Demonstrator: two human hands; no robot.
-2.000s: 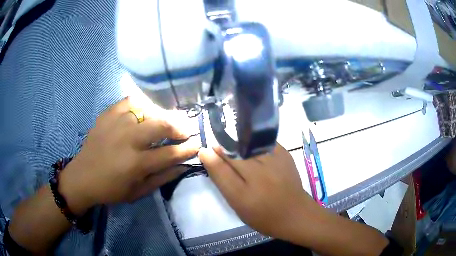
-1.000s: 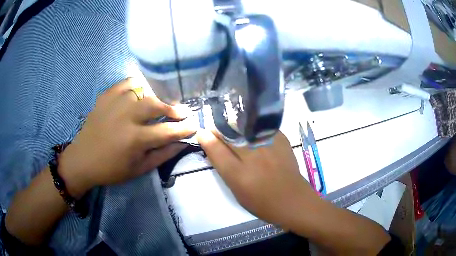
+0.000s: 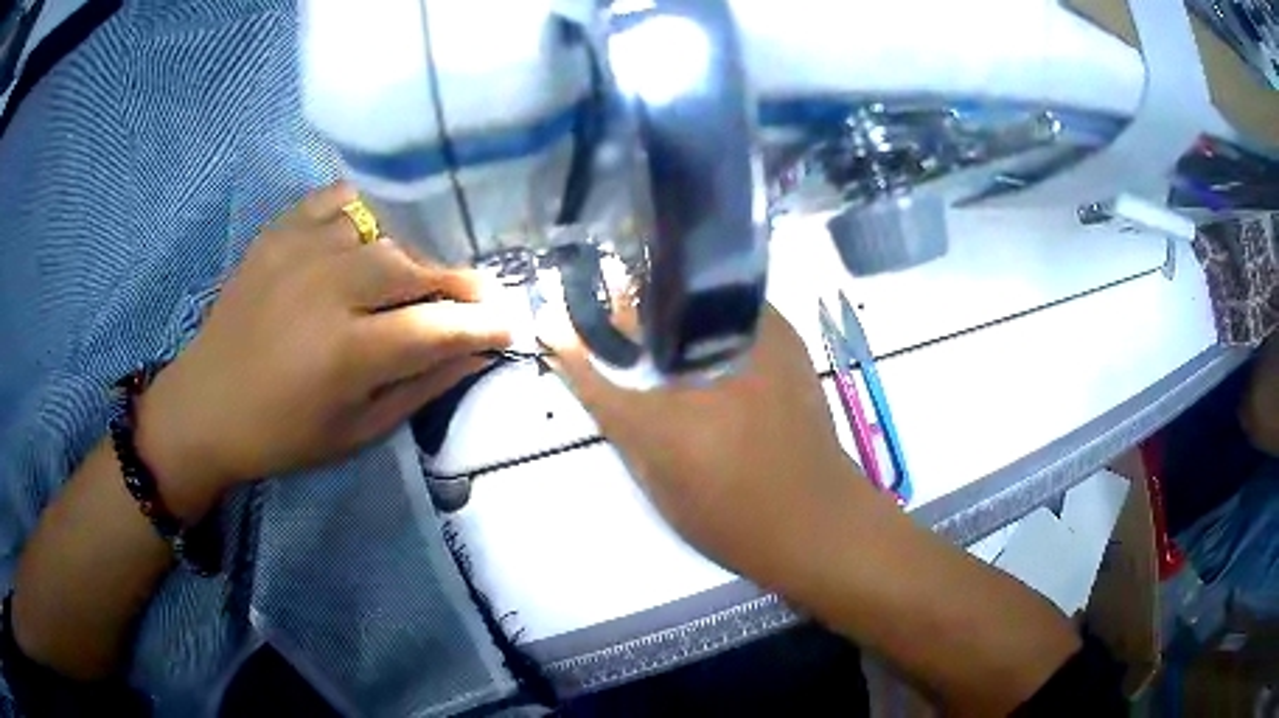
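Observation:
The grey-blue ribbed garment panel (image 3: 154,168) lies left of the sewing machine head (image 3: 519,84) and hangs over the front edge. My left hand (image 3: 309,330) lies on it, fingers together and pointing at the presser foot area, pressing or pinching the cloth's edge; a bit of black fabric (image 3: 446,407) shows below the fingers. My right hand (image 3: 715,435) is beside it, fingertips close to the left ones, partly hidden behind the shiny metal guard (image 3: 694,197). The needle area is glaring, and what the right fingertips touch is hidden.
Thread snips (image 3: 867,407) with pink and blue handles lie right of my right hand on the white machine bed (image 3: 1010,379). A measuring tape (image 3: 673,638) runs along the front edge. A cardboard box (image 3: 1122,561) stands below right. Part of a person (image 3: 1255,421) shows at the right edge.
The whole view has shifted, so the machine and snips sit higher and slightly left. Both hands stay near the needle; more of the machine bed shows between them.

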